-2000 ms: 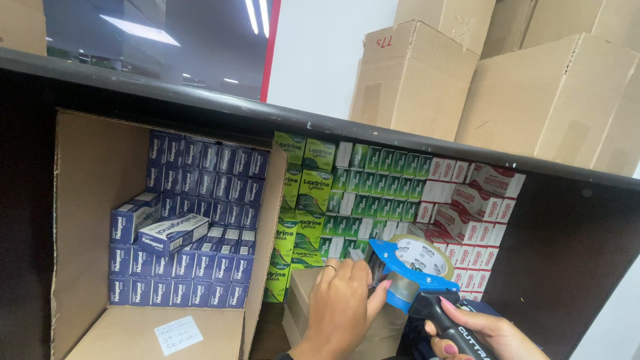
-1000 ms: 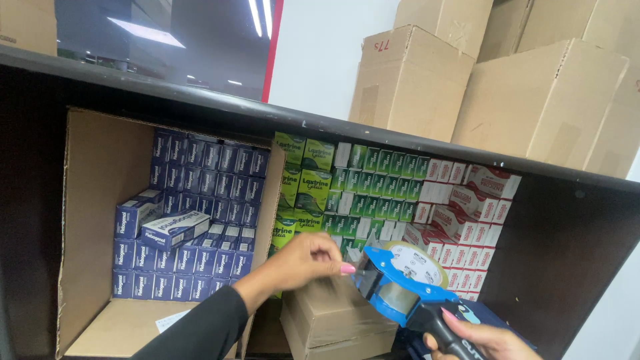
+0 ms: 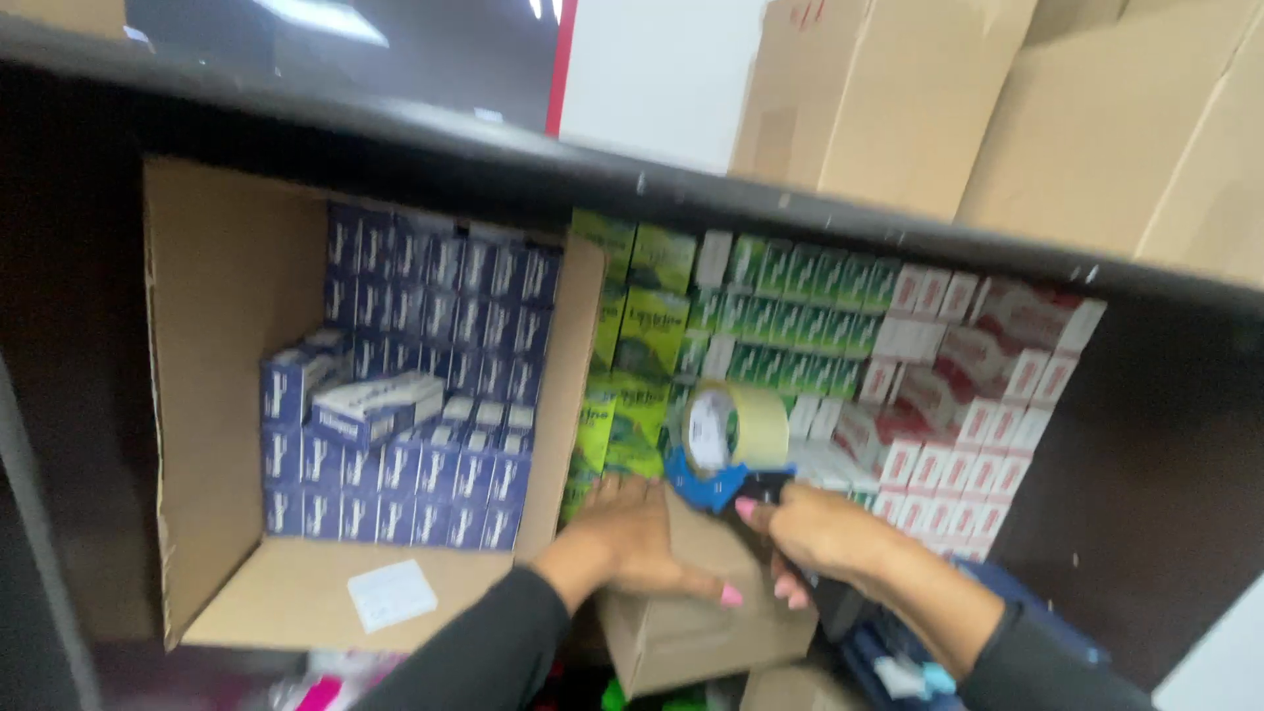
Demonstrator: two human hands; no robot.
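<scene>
My right hand grips the black handle of a blue tape gun, which carries a wide roll of pale tape. The tape gun is over the far part of a small cardboard box. My left hand lies spread on the left side of that box's top, thumb pointing right, with nothing gripped. Where the tape's free end is cannot be told.
Left, an open carton holds stacked blue medicine boxes. Behind my hands stand yellow-green boxes, green boxes and red-and-white boxes. A dark shelf edge runs above, with large cartons on it.
My left hand has moved from beside the tape gun down onto the cardboard box. The tape gun has turned in my right hand, its roll now at the far end.
</scene>
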